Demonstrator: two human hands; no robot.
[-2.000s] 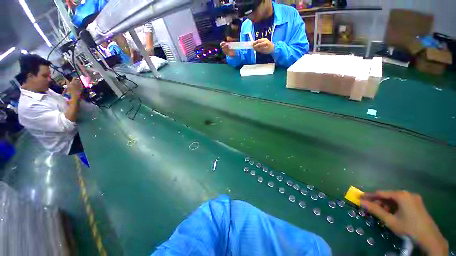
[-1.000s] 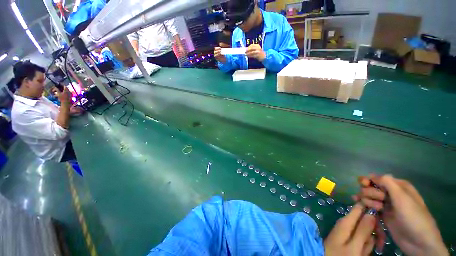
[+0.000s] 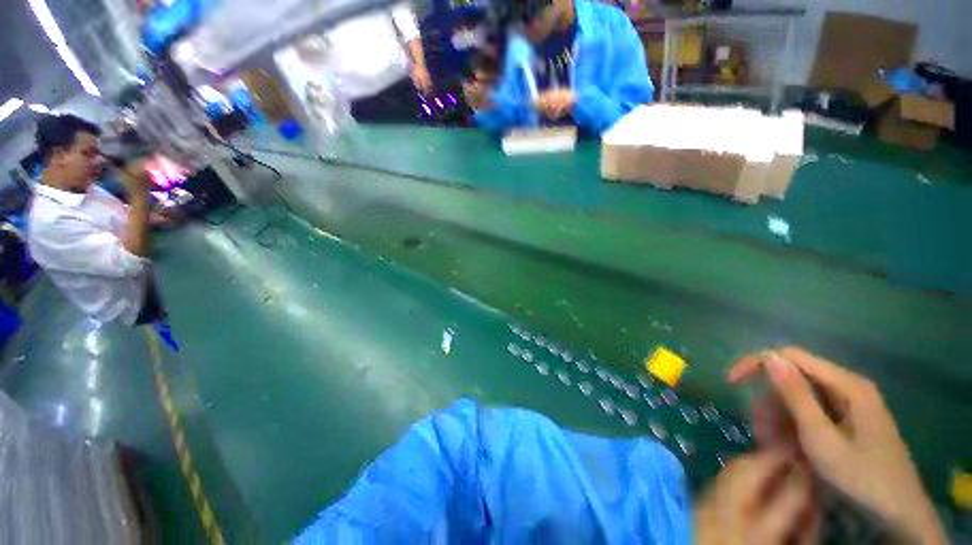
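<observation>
Small silver discs (image 3: pixel 608 406) lie in staggered rows on the green surface, running towards my hands. My right hand (image 3: pixel 842 426) is above the right end of the rows, its thumb and fingertips close together. My left hand (image 3: pixel 759 498) is just below and left of it, blurred, overlapping it in view. Blur and the fingers hide whether either holds anything. A yellow square (image 3: pixel 666 366) lies beyond the discs, left of my right hand. My blue left sleeve (image 3: pixel 533 479) crosses the bottom.
Another yellow piece (image 3: pixel 962 489) is at the right edge. Across the line, a person in blue (image 3: pixel 613 64) stands by a white-topped carton (image 3: pixel 698 154). A person in a white shirt (image 3: pixel 85 245) stands at left. A small pale piece (image 3: pixel 447 341) lies left of the discs.
My right hand's fingers were at the yellow square; the square now lies apart from them. My left hand has come into view beside my right hand. The view has shifted slightly and blurred.
</observation>
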